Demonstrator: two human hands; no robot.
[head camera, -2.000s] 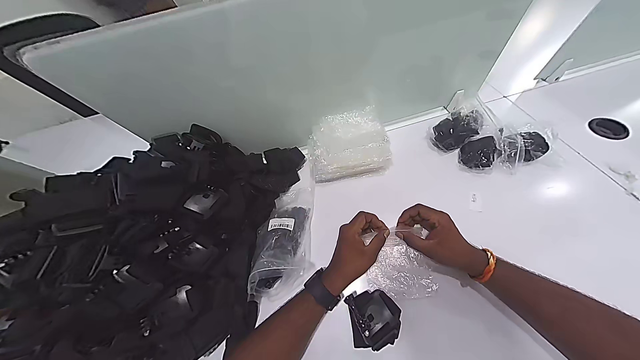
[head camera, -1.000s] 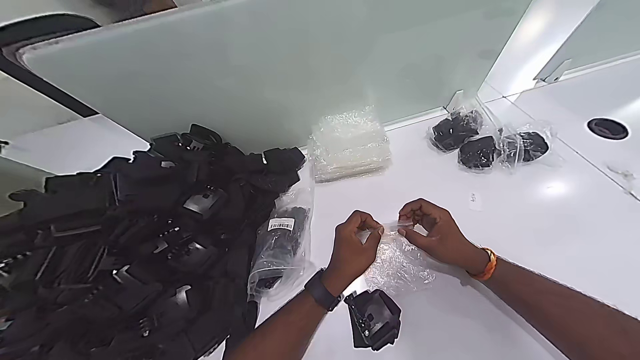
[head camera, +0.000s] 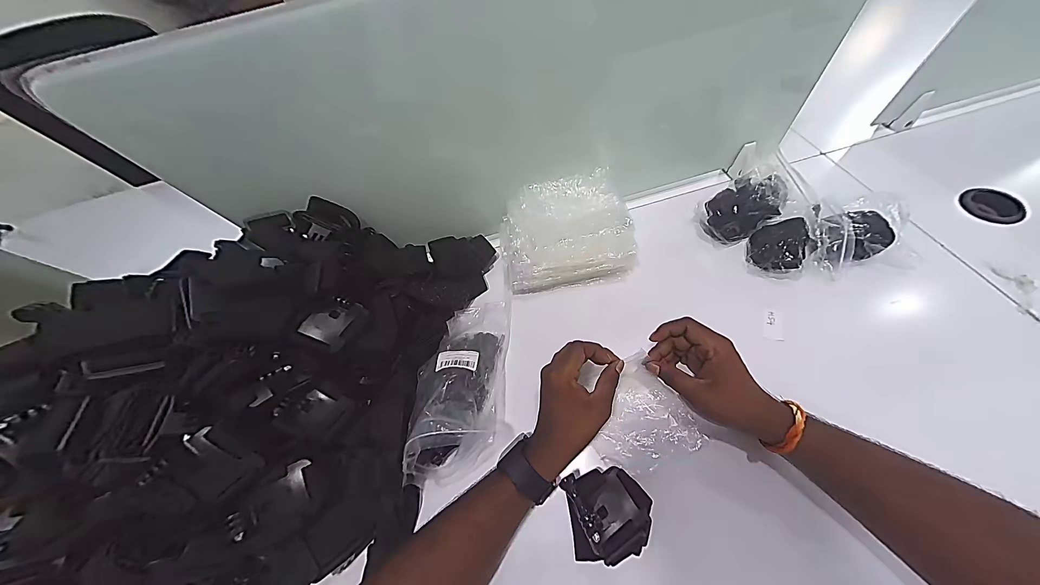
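A clear plastic bag (head camera: 652, 426) lies crumpled on the white table between my hands. My left hand (head camera: 578, 402) pinches its upper edge between thumb and forefinger. On the other side of that edge, my right hand (head camera: 708, 375) has thumb and fingertips close to the bag's corner; whether they grip the film is unclear. Just below the bag, near my left wrist, rests a folded black item (head camera: 609, 516) with a shiny panel. To the left, a clear bag with a barcode label (head camera: 457, 361) holds black contents.
A large heap of black items (head camera: 268, 406) covers the left side. Stacked clear plastic bags (head camera: 571, 231) stand against the glass partition (head camera: 455, 106). Several bagged black items (head camera: 778, 242) lie at back right, with a small white slip (head camera: 773, 325) in front and a round table hole (head camera: 992, 206) beyond.
The fingers of my right hand have spread apart a little at the bag's edge. My left hand keeps its pinch, and the black item below has stayed in place.
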